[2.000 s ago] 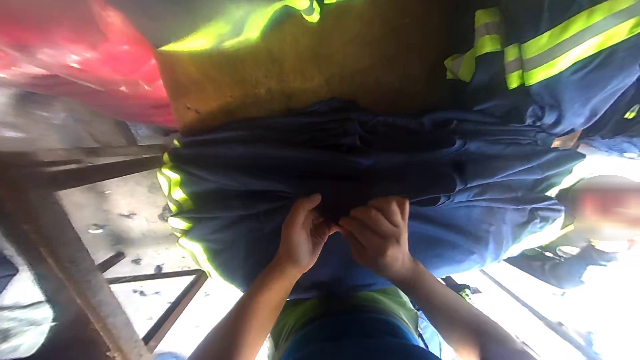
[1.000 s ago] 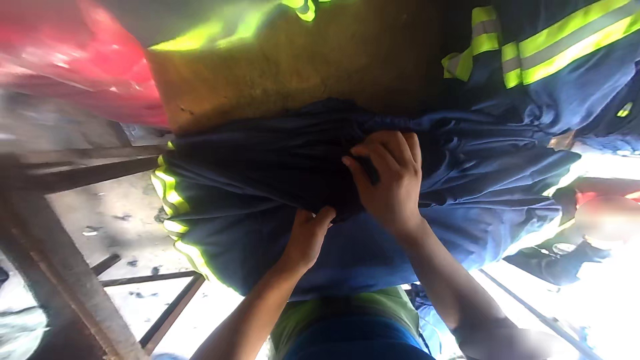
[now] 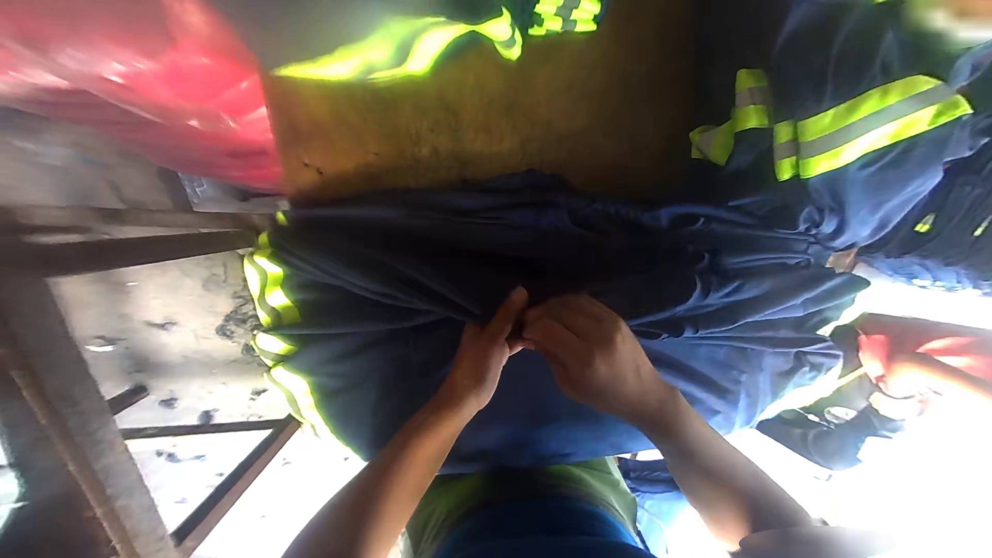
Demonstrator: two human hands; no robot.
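Note:
A navy blue work garment [image 3: 387,279] with yellow-green reflective bands along its left edge lies gathered in folds across the brown table, its near part hanging down in front of me. My left hand [image 3: 486,349] pinches the dark fabric near the middle, thumb pointing up. Touching it from the right, my right hand [image 3: 581,349] has its fingers curled on the same spot of cloth. The fingertips meet, and whatever small part lies between them is hidden.
Brown tabletop [image 3: 480,116] shows beyond the garment. More navy garments with reflective tape [image 3: 868,128] lie at the right. A red plastic bag [image 3: 155,85] is at the upper left, above a metal frame [image 3: 85,418]. At the far right is another person's hand [image 3: 903,380].
My right hand was raised over the dark folds a second ago and has come back down beside my left hand. The other person's arm at the right has shifted.

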